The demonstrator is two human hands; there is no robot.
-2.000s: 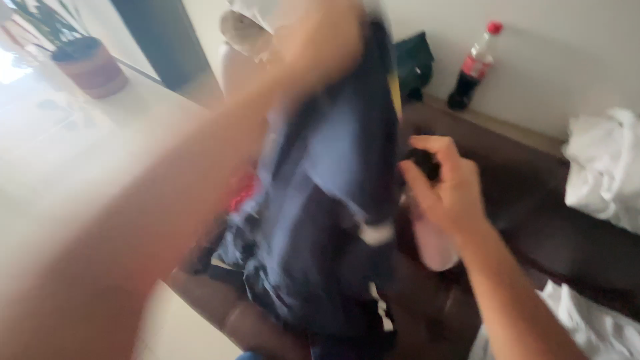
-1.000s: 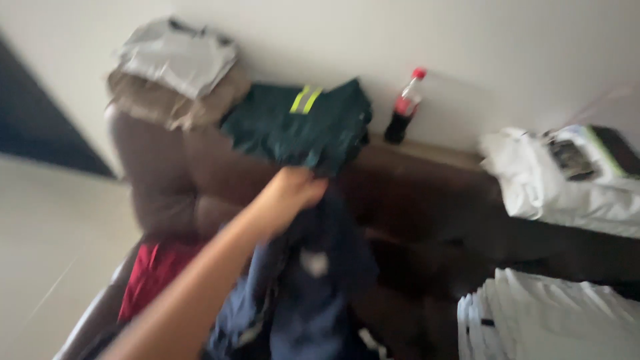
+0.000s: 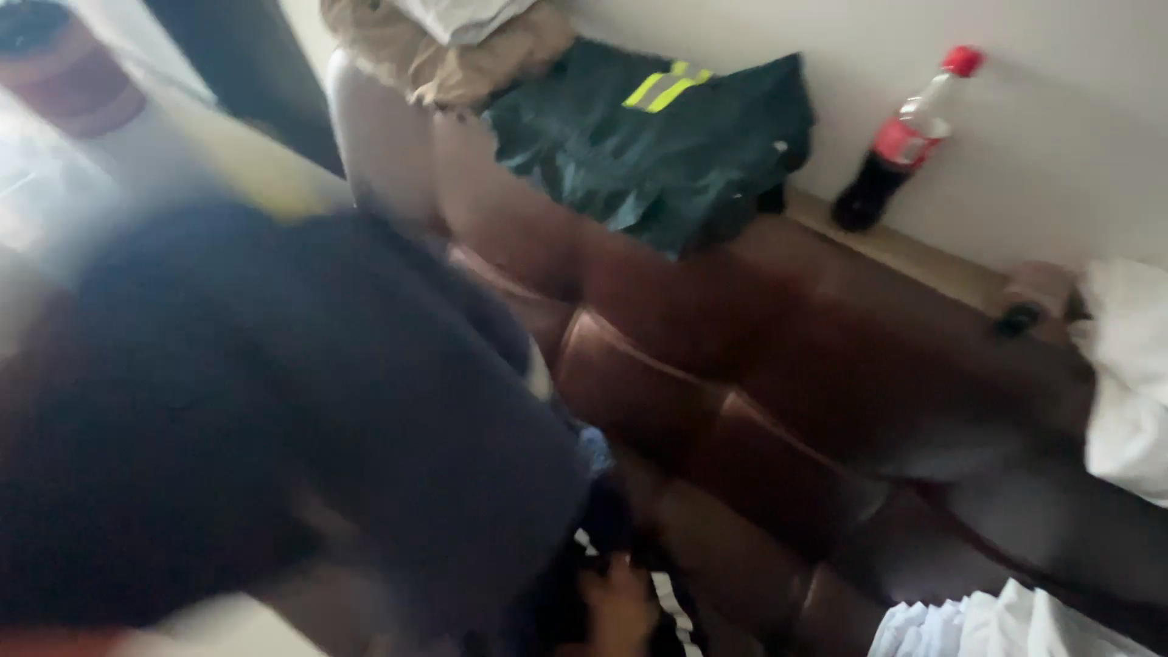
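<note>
A dark navy garment (image 3: 301,411), strongly blurred, fills the left and lower left of the head view, raised close to the camera. My right hand (image 3: 620,602) is at the bottom centre, blurred, against dark cloth with white marks (image 3: 675,602); its grip is unclear. My left hand cannot be made out; the navy garment may hide it. A dark green garment with yellow-and-grey reflective strips (image 3: 648,146) lies over the back of a brown leather sofa (image 3: 675,356), beyond my right hand.
A cola bottle with a red cap (image 3: 903,141) stands by the wall. Brown cloth (image 3: 493,55) with white cloth (image 3: 456,14) lies at the sofa's upper left end. White cloth lies at right (image 3: 1131,383) and lower right (image 3: 1013,625). A plant pot (image 3: 73,73) is upper left.
The navy garment, lower and by the sofa one second ago, is now raised and spread across the left of the view. The hand seen near the green garment is no longer there.
</note>
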